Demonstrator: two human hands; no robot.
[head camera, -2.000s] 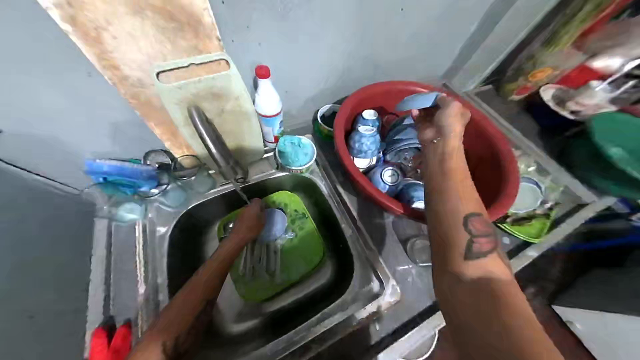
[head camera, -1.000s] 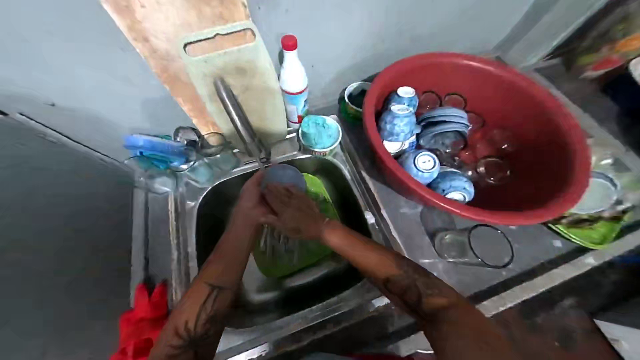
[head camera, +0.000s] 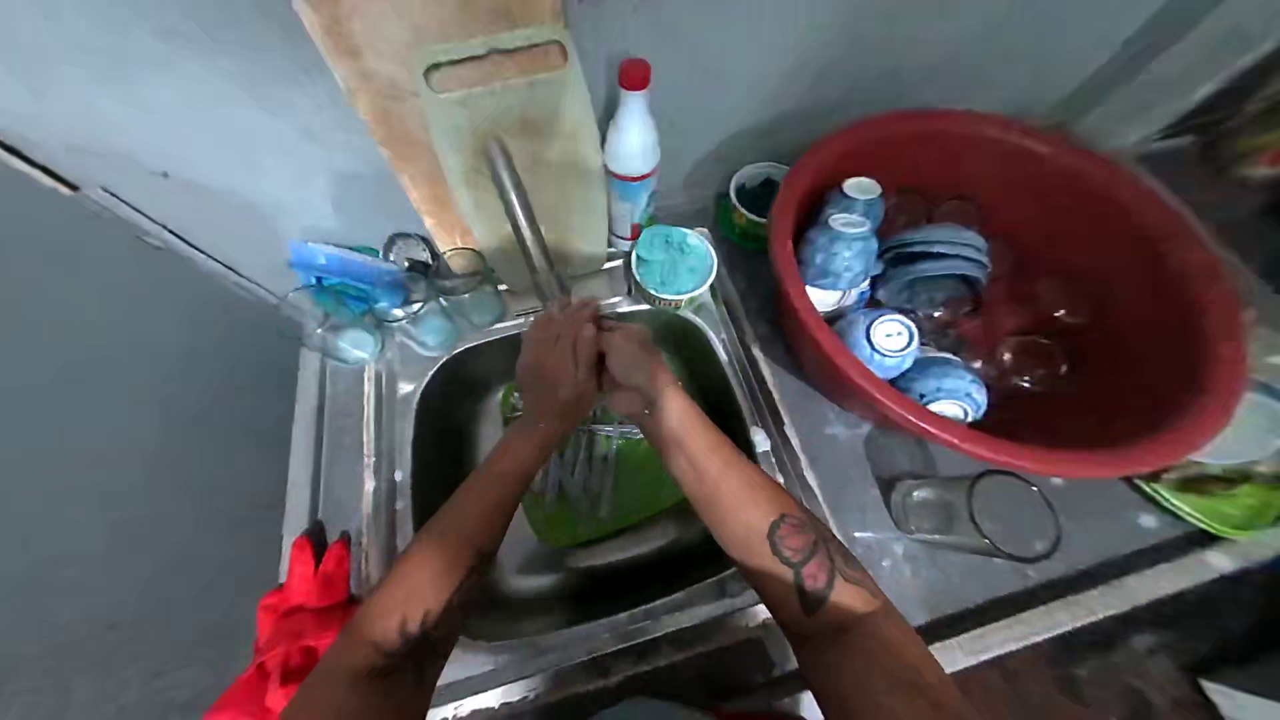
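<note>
My left hand (head camera: 558, 368) and my right hand (head camera: 632, 368) meet under the mouth of the metal faucet (head camera: 525, 220), over the steel sink (head camera: 455, 400). Something dark and thin shows between them, but the fingers hide what it is. Below them in the sink lies a green plastic tray (head camera: 640, 490) with several pieces of metal cutlery (head camera: 585, 470) on it. To the right stands a large red plastic basin (head camera: 1120, 400), holding blue-and-white bowls (head camera: 885, 342), stacked blue dishes (head camera: 935, 260) and clear glasses (head camera: 1032, 362).
A tub of turquoise paste (head camera: 673, 263) and a white bottle with a red cap (head camera: 632, 160) stand behind the sink. Glasses (head camera: 430, 325) and a blue packet (head camera: 345, 265) are at left, red rubber gloves (head camera: 300, 620) below them. A clear glass (head camera: 970, 512) lies by the basin.
My right hand has moved from the red basin to the sink beside my left hand. The small bluish dish seen at my hands earlier is no longer visible there.
</note>
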